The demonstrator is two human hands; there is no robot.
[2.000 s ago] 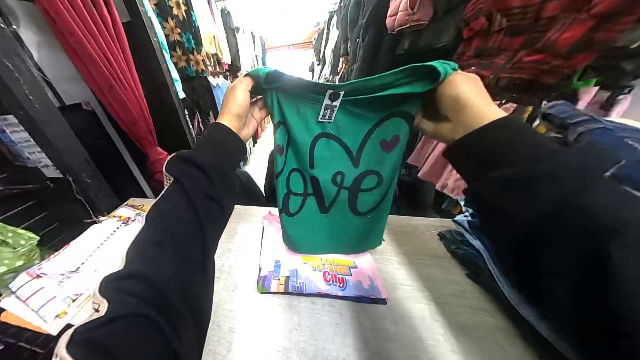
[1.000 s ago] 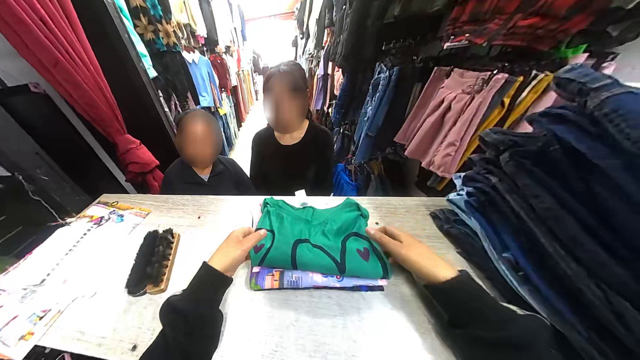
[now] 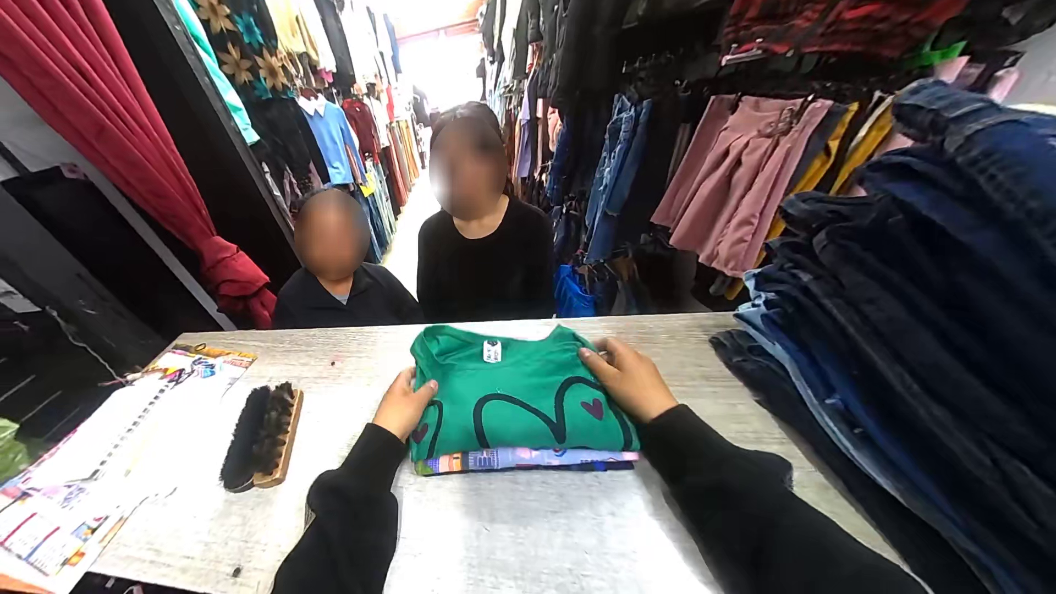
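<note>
A folded green T-shirt (image 3: pixel 520 404) with black line lettering and small purple hearts lies on the counter. Under it, the edge of a folded garment with a colourful print (image 3: pixel 528 459) sticks out at the front. My left hand (image 3: pixel 404 404) rests at the shirt's left edge, thumb on the cloth. At the upper right edge, my right hand (image 3: pixel 629 378) touches the fabric with its thumb on top and fingers behind. Whether either hand grips the cloth cannot be told. A white label (image 3: pixel 492 351) shows inside the neckline.
A wooden brush (image 3: pixel 262 437) with dark bristles and printed papers (image 3: pixel 91 462) lie on the counter's left. Folded jeans (image 3: pixel 899 330) are piled at right. Two people in black, one at left (image 3: pixel 346 289), one nearer the middle (image 3: pixel 487 256), face the counter (image 3: pixel 511 536). Clothes racks stand behind them.
Two seconds ago both hands held the green shirt up above the printed garment. It has come down onto that garment, folded. Since one second ago, my right hand has moved up along its right edge.
</note>
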